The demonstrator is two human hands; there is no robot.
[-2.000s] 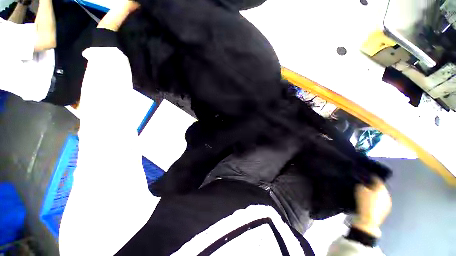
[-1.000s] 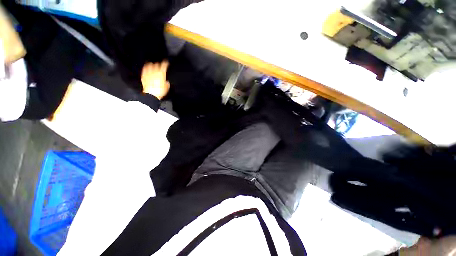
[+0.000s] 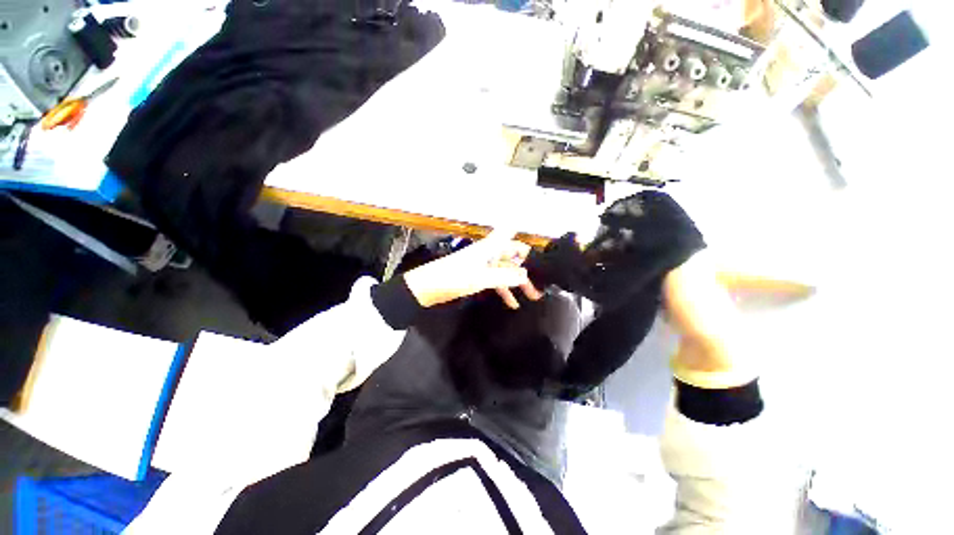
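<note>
A black garment piece [image 3: 638, 246] with pale patterned patches is held up over my lap, at the front edge of the white table. My left hand [image 3: 486, 270] holds its left end with the fingertips. My right hand [image 3: 701, 303] is at its right side; the fingers are partly behind the cloth and blurred by glare, so its grip is hard to see. More black cloth hangs down onto my lap. The overlock machine [image 3: 669, 78] stands beyond the hands, with a row of round knobs on its front.
A large black garment pile [image 3: 272, 94] lies on the white table [image 3: 418, 146] and hangs over its wooden edge. Orange-handled scissors [image 3: 65, 113] and a grey machine [image 3: 47, 63] are at far left. A black thread cone [image 3: 889, 45] is at upper right. A blue basket [image 3: 73, 507] is at lower left.
The view has swung toward the machine. The hands, wide apart before, have come together at the black piece, now in front of the table edge. The large pile now lies at left.
</note>
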